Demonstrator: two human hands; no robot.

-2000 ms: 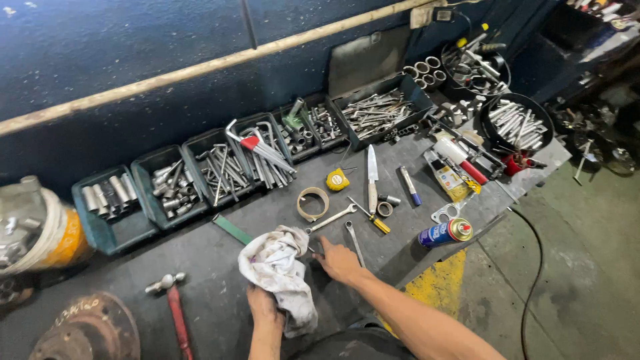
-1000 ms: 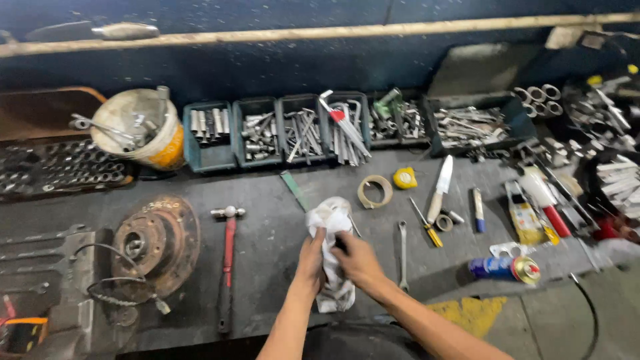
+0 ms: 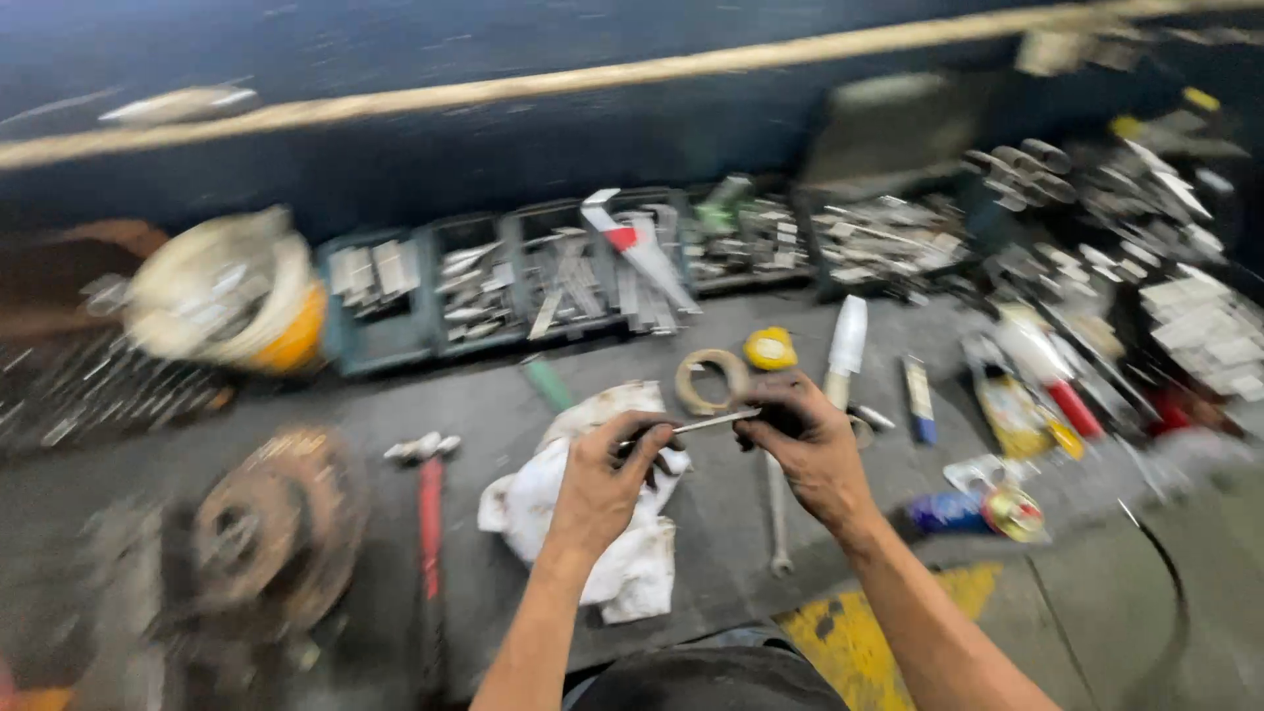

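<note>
My left hand (image 3: 617,469) and my right hand (image 3: 805,449) hold the two ends of a thin metal tool (image 3: 716,422), likely a wrench, level above the bench. Fingers hide both of its ends. A stained white rag (image 3: 627,563) lies on the bench beneath and beside my left hand. Below my right hand a combination wrench (image 3: 777,518) lies lengthwise, its upper part hidden. A roll of tape (image 3: 681,380) and a yellow tape measure (image 3: 770,349) are just beyond the hands. The view is blurred.
Bins of sockets and tools (image 3: 380,346) line the back, beside a bucket (image 3: 286,331). A rusty brake disc (image 3: 326,533) and a red-handled hammer (image 3: 431,523) lie left. Right are a knife (image 3: 848,341), a marker (image 3: 919,400), and a spray can (image 3: 953,513).
The rag was in both hands one second ago and now lies on the bench. Both hands now hold the thin metal tool. The view has swung between frames.
</note>
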